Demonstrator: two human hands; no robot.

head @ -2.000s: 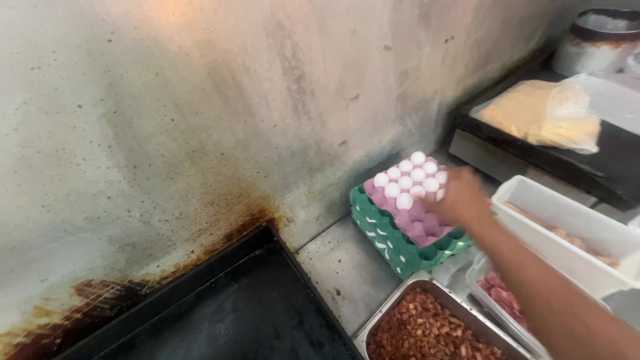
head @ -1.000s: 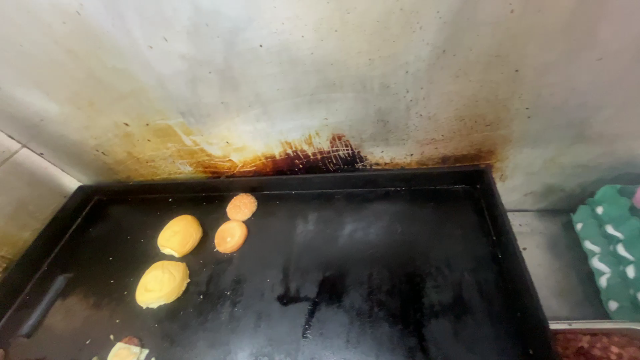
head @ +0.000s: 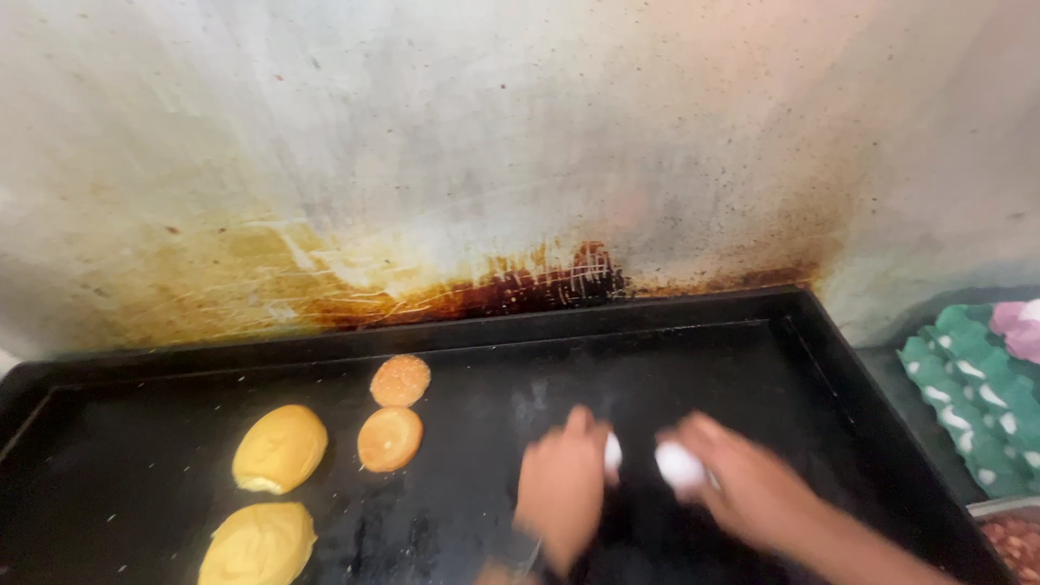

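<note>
Over the black griddle (head: 479, 520), my left hand (head: 565, 479) is closed around a white egg (head: 613, 452), mostly hidden by the fingers. To its right, my right hand (head: 731, 471) grips another white egg (head: 679, 466); a small gap separates the two. Both hands are blurred. Left of them, two small round bun pieces (head: 390, 439) lie on the griddle, one touching the other. Two larger yellow bread pieces (head: 280, 448) rest farther left.
A stained wall (head: 520, 146) rises directly behind the griddle's raised back rim (head: 650, 315). Green egg trays (head: 967, 406) with a pink tray (head: 1017, 325) stand off the right edge, and a metal container of chopped meat (head: 1016, 540) sits at the lower right.
Two seconds ago a hand was at the eggs in the pink tray. Now both my hands are over the griddle with eggs. The view has swung left to the griddle.
</note>
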